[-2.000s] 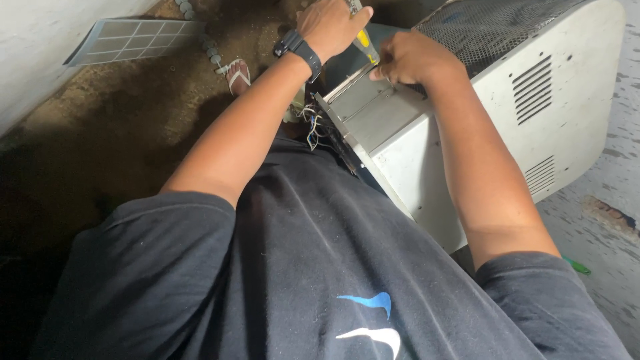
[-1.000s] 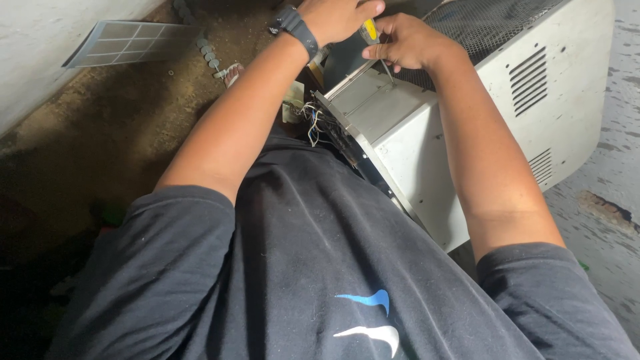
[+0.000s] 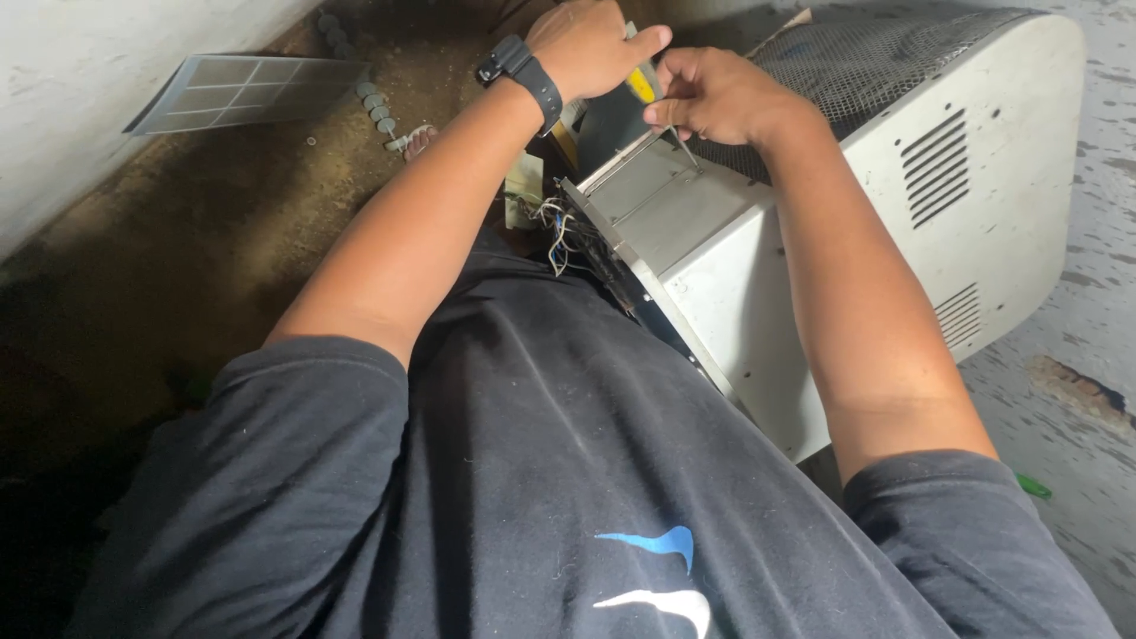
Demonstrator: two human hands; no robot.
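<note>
A screwdriver with a yellow and grey handle (image 3: 642, 86) is held between my two hands. My left hand (image 3: 596, 51), a black watch on its wrist, is shut on the upper handle. The fingers of my right hand (image 3: 710, 93) pinch the lower handle near the shaft. The thin metal shaft slants down, its tip at a small screw on the top panel (image 3: 683, 209) of a white metal appliance housing (image 3: 1003, 195), possibly an air conditioner. Dark mesh (image 3: 852, 67) covers the housing's rear. Loose wires (image 3: 559, 235) hang from its near left edge.
A gridded filter panel (image 3: 248, 91) leans by the wall at upper left, beside a chain of grey discs (image 3: 376, 108) on the dirty floor. Part of a sandalled foot (image 3: 417, 142) shows past my left forearm. A small green object (image 3: 1032, 485) lies at the right.
Two seconds ago the screwdriver handle was less covered by my right hand; my right fingers have since closed around its lower end. The housing has not plainly moved.
</note>
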